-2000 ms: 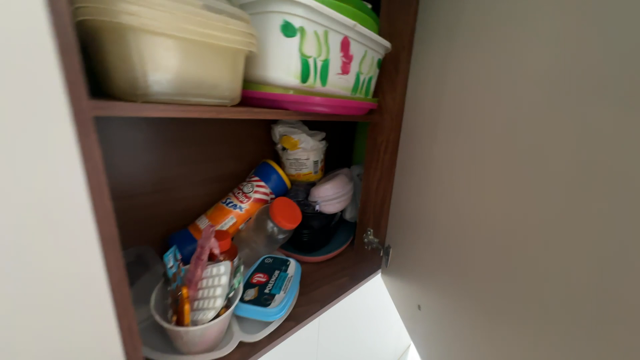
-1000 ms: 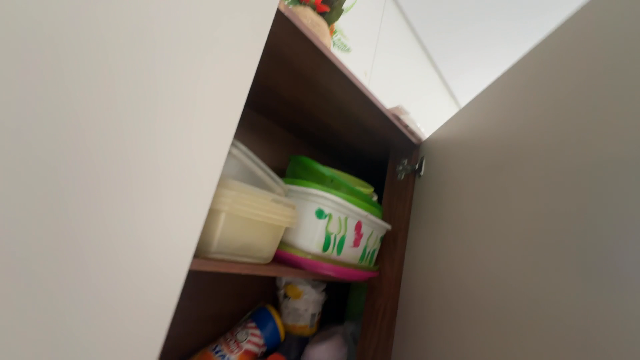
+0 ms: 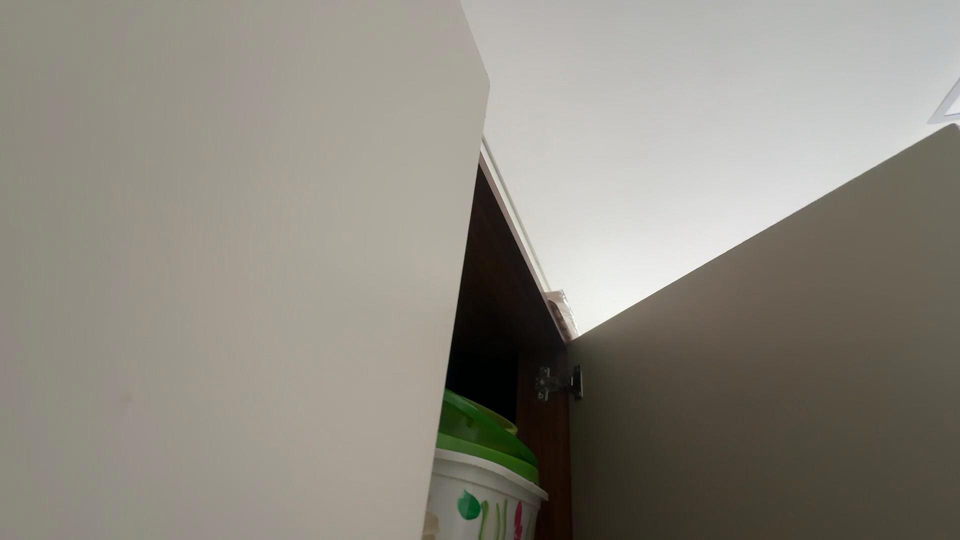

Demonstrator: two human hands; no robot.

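Note:
Neither of my hands shows in the head view. A white plastic tub [image 3: 487, 491] with green and pink cutlery prints stands inside the cupboard, low in the view, and green plastic lids or bowls [image 3: 487, 435] rest on top of it. The left cupboard door [image 3: 225, 262] fills the left half and hides much of the interior. On the right, the other door [image 3: 772, 360] stands open on a metal hinge [image 3: 559, 382]. A sliver of a beige container [image 3: 430, 525] shows at the left door's edge.
Above the cupboard is a white ceiling [image 3: 675, 135]. A small clear-wrapped item [image 3: 562, 313] lies on the cupboard's top near the right door. Part of a white-framed fixture [image 3: 949, 105] shows at the far right edge.
The view has tilted up strongly, and the lower shelf has left it. The left door covers more of the opening than before.

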